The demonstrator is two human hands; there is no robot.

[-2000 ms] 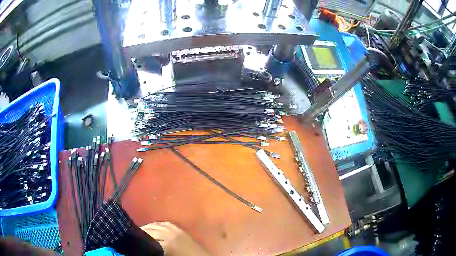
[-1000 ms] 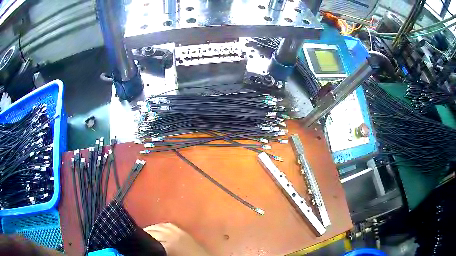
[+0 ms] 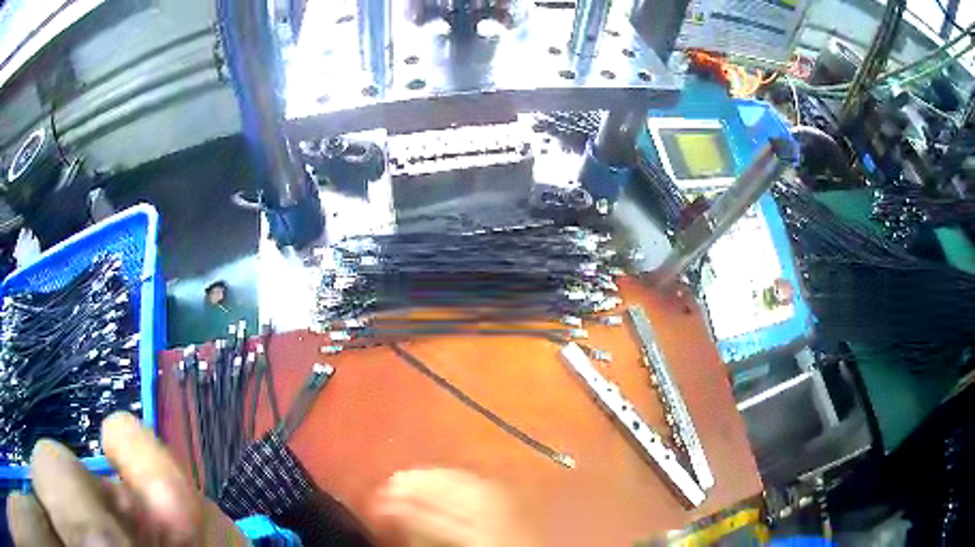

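Note:
Short black cables [image 3: 470,280] with silver ends lie in a wide pile at the back of the orange mat. One loose cable [image 3: 481,408] lies slantwise on the mat. A fanned bunch [image 3: 219,411] lies at the left, partly under dark checked cloth [image 3: 267,478]. Two slotted metal bars, the left one [image 3: 631,424] and the right one [image 3: 671,401], lie at the right, their near ends close together. My left hand [image 3: 112,497] is at the lower left before the basket, fingers apart, nothing seen in it. My right hand [image 3: 449,508] is blurred at the bottom middle; its fingers are unclear.
A blue basket [image 3: 155,321] full of cables stands at the left. Behind the mat are the machine's holed plate [image 3: 481,69], its pillars and a ridged block [image 3: 460,160]. A grey post [image 3: 727,208] and a blue control panel [image 3: 796,305] stand right. More cables lie on a green table [image 3: 909,390].
My left hand has risen into view at the lower left. My right hand has moved a little right and is blurred. The scene sits slightly lower in the picture; cables and bars look unchanged.

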